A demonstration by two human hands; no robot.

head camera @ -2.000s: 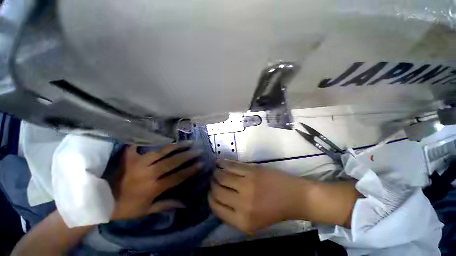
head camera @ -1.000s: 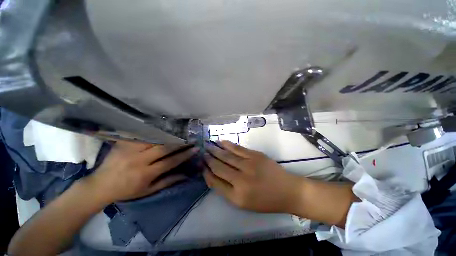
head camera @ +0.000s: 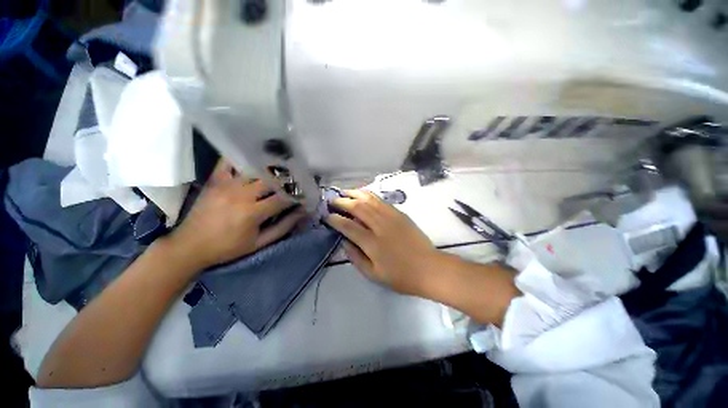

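A blue-grey garment piece (head camera: 267, 287) lies under both hands on the white machine bed, its pointed corner and a loose thread towards me. My left hand (head camera: 227, 215) lies on the cloth left of the presser foot area (head camera: 291, 185), fingers pressing it flat. My right hand (head camera: 383, 239) is just right of the needle area, its fingertips on the cloth's edge. The needle itself is hidden by the machine head and fingers. White cloth (head camera: 152, 135) and more grey cloth (head camera: 68, 231) lie bunched at the left.
The cream machine head (head camera: 359, 72) fills the top. Open dark thread snips (head camera: 479, 221) lie right of my right hand, near a small red spot (head camera: 550, 248). A shiny bracket (head camera: 429, 151) is on the machine's front. A dark garment (head camera: 686, 335) is at the far right.
The view has shifted, showing more of the left side. Since the oldest frame, the grey cloth has gone from bunched to flatter, with its corner spread out. Both hands have moved up nearer the needle area.
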